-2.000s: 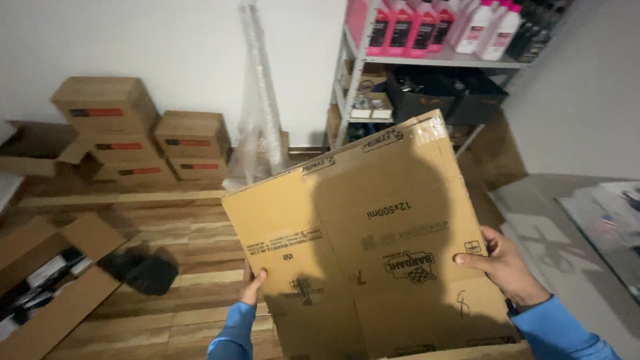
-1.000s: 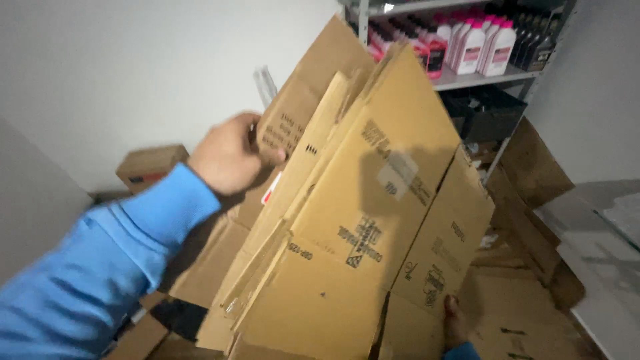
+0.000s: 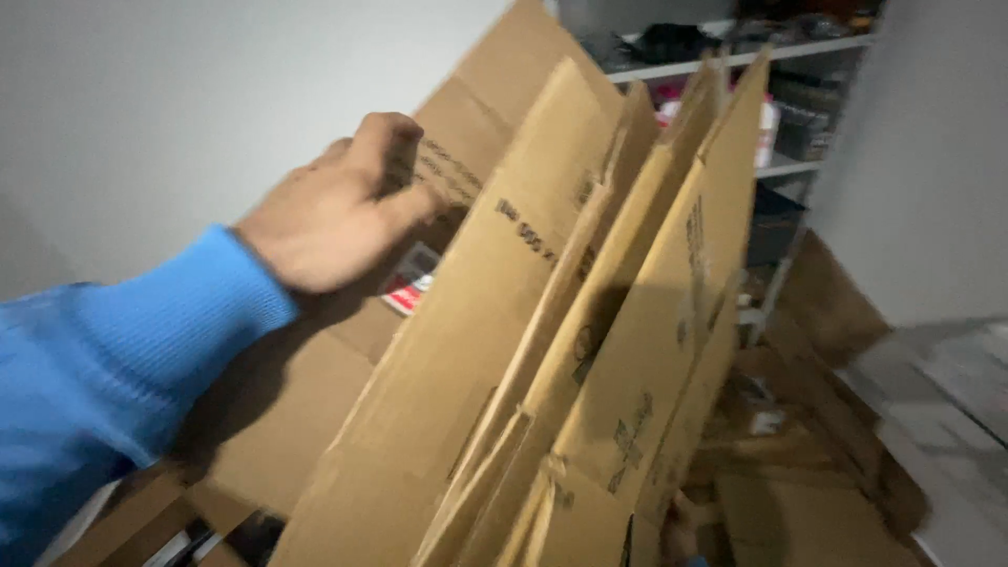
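Note:
Several flattened cardboard boxes [image 3: 472, 315] stand tilted in a loose bundle, their upper edges fanned apart. My left hand [image 3: 339, 205] is at the bundle's upper left, thumb and fingers curled at a printed brown sheet [image 3: 488, 102] behind the nearer ones; whether it grips that sheet is not clear. A red and white label [image 3: 409, 279] shows on the cardboard just below this hand. My right hand [image 3: 681, 531] is mostly hidden at the lower right edge of the bundle, against the outermost flattened box [image 3: 630, 394]; its fingers are blurred.
Behind the bundle stands a metal shelf [image 3: 803, 51] with bottles and dark items. More brown cardboard [image 3: 827, 299] leans and lies at the right, beside a pale surface [image 3: 945, 409]. An open box [image 3: 134, 520] with items inside is at the lower left. A white wall rises behind.
Two seconds ago both hands held the cardboard by its sides, broad face toward me. It has since turned more edge-on and its layers have spread apart, with my left hand at the upper left.

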